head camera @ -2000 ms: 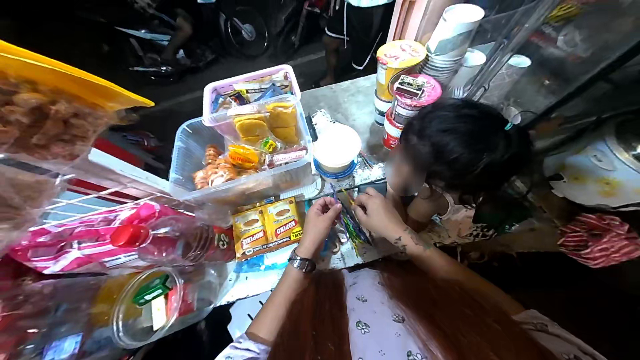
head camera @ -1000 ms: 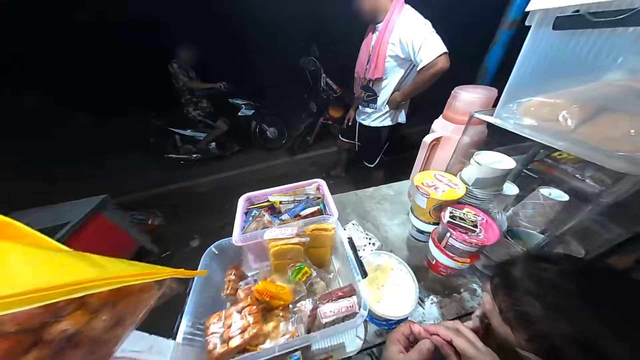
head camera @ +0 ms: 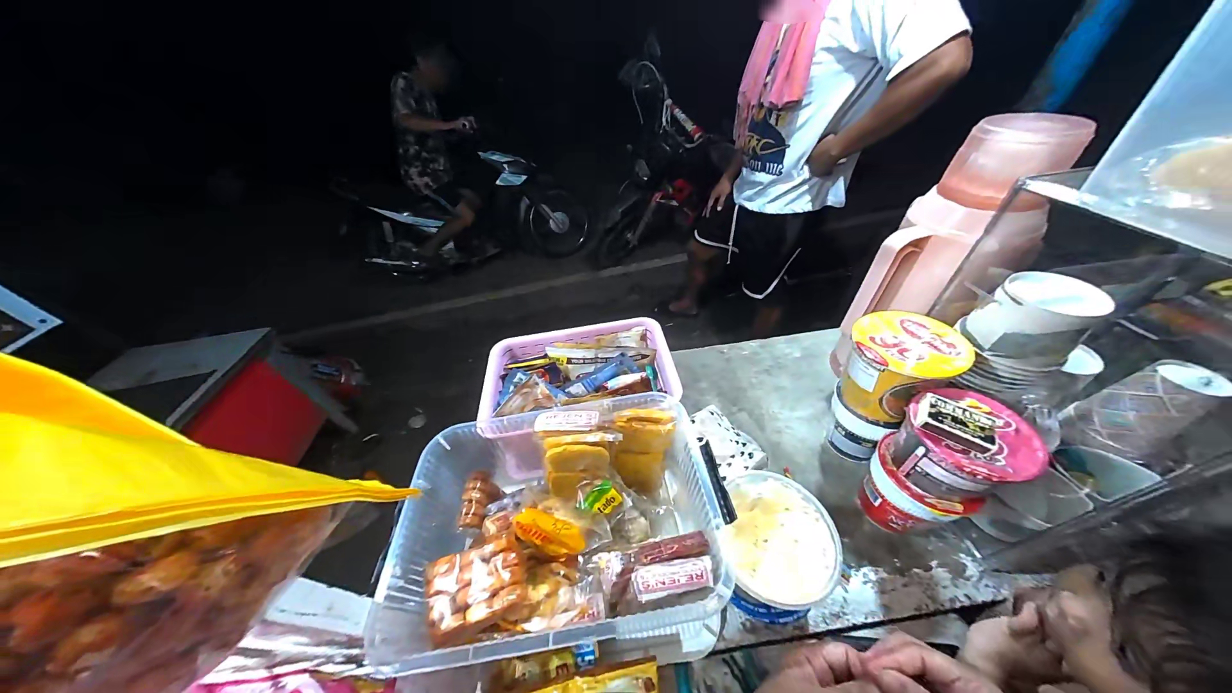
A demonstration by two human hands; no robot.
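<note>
At the bottom edge of the head view, my left hand (head camera: 818, 666) and my right hand (head camera: 919, 664) meet at the fingertips, cut off by the frame; whether anything is between them cannot be made out. Just above them stands a round tub (head camera: 782, 539) with a whitish lid and blue base. Left of it, a clear plastic bin (head camera: 385, 587) holds wrapped breads and snacks. Behind that bin, a pink basket (head camera: 664, 361) contains small packets. Yellow packets (head camera: 616, 677) show below the bin. Another person's hands (head camera: 1039, 626) and dark hair are close beside my right hand.
Stacked instant noodle cups (head camera: 972, 433), paper cups (head camera: 1049, 298) and a pink jug (head camera: 953, 231) stand at right by a glass case. A yellow-topped bag of snacks (head camera: 144, 568) hangs at left. Beyond the counter (head camera: 780, 385) are a standing person (head camera: 818, 106) and a motorcycle rider (head camera: 423, 135).
The view has tilted up toward the street since two seconds ago, and my hands now sit at the bottom edge. They remain close together. The other person's hands have come into view beside mine.
</note>
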